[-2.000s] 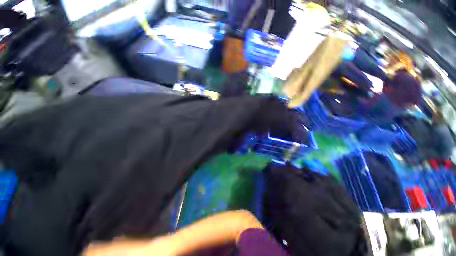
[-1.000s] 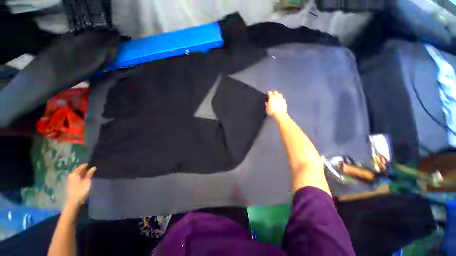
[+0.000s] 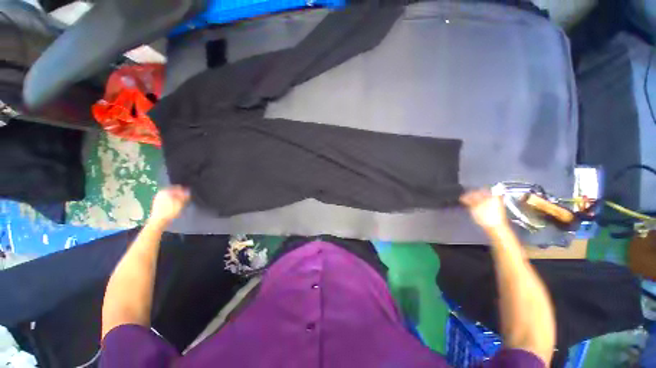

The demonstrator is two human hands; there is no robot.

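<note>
Black trousers (image 3: 309, 154) lie on the grey padded pressing table (image 3: 518, 79). One leg runs right along the near side; the other angles up to the far edge. My left hand (image 3: 170, 205) is at the waist end, by the near left corner, fingers closed at the cloth's edge. My right hand (image 3: 483, 205) grips the near corner of the leg's hem. The steam iron (image 3: 548, 209) with its orange-brown handle rests at the table's right end, just right of my right hand.
A grey padded arm (image 3: 93, 50) hangs over the far left corner. A blue bar (image 3: 252, 8) lies along the far edge. A red plastic bag (image 3: 133, 108) is left of the table. Black garments (image 3: 561, 291) and a blue crate (image 3: 471, 341) are near right. A yellow hose (image 3: 624, 210) runs right.
The near trouser leg, folded back before, now lies extended to the right. My right hand has moved right and nearer with the hem. The far leg now angles away, uncovering a small black patch.
</note>
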